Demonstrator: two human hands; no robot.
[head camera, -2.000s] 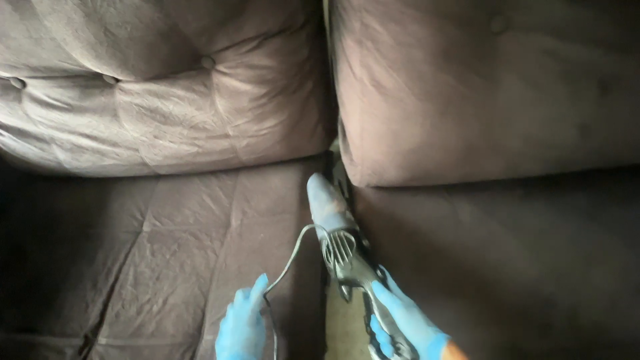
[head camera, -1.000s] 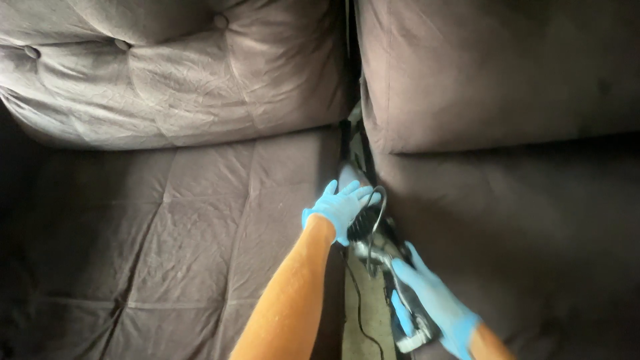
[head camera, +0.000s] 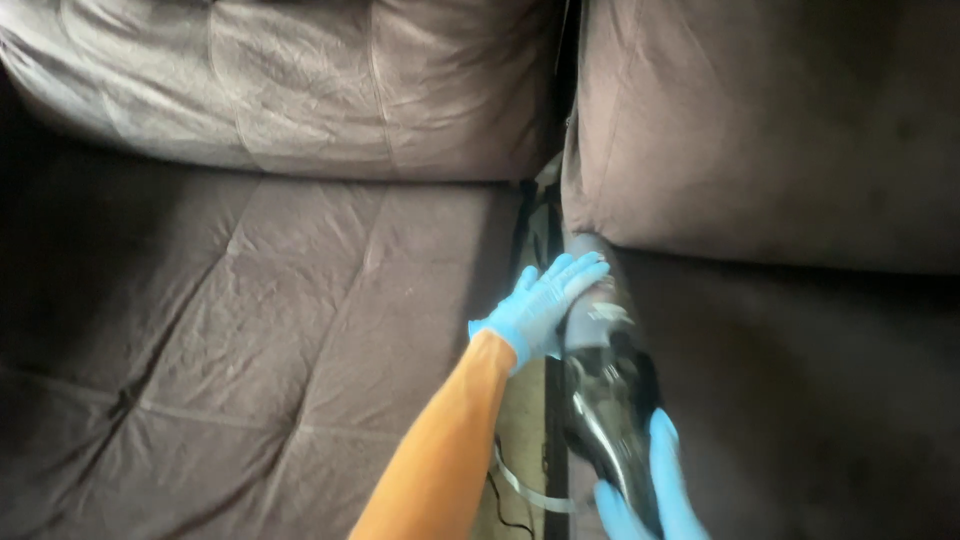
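Note:
A handheld vacuum cleaner (head camera: 611, 375), with a grey translucent front and a glossy dark body, lies along the right side of the gap between two brown sofa seats. My right hand (head camera: 656, 480), in a blue glove, is closed around its rear part at the bottom. Spread over the front section is my gloved left hand (head camera: 546, 300), palm down, touching its left side. The nozzle tip meets the lower corner of the right back cushion (head camera: 720, 135); whether it goes beneath cannot be told.
The tufted left back cushion (head camera: 300, 97) stands above the creased left seat (head camera: 315, 315). Right of the vacuum is the dark right seat (head camera: 795, 390). A pale strap or cord (head camera: 525, 491) and a thin black cord (head camera: 501, 502) lie in the gap.
My left hand held a cord two seconds ago, left of the vacuum; it now rests on the vacuum's front. The vacuum has shifted from the gap toward the right cushion's corner.

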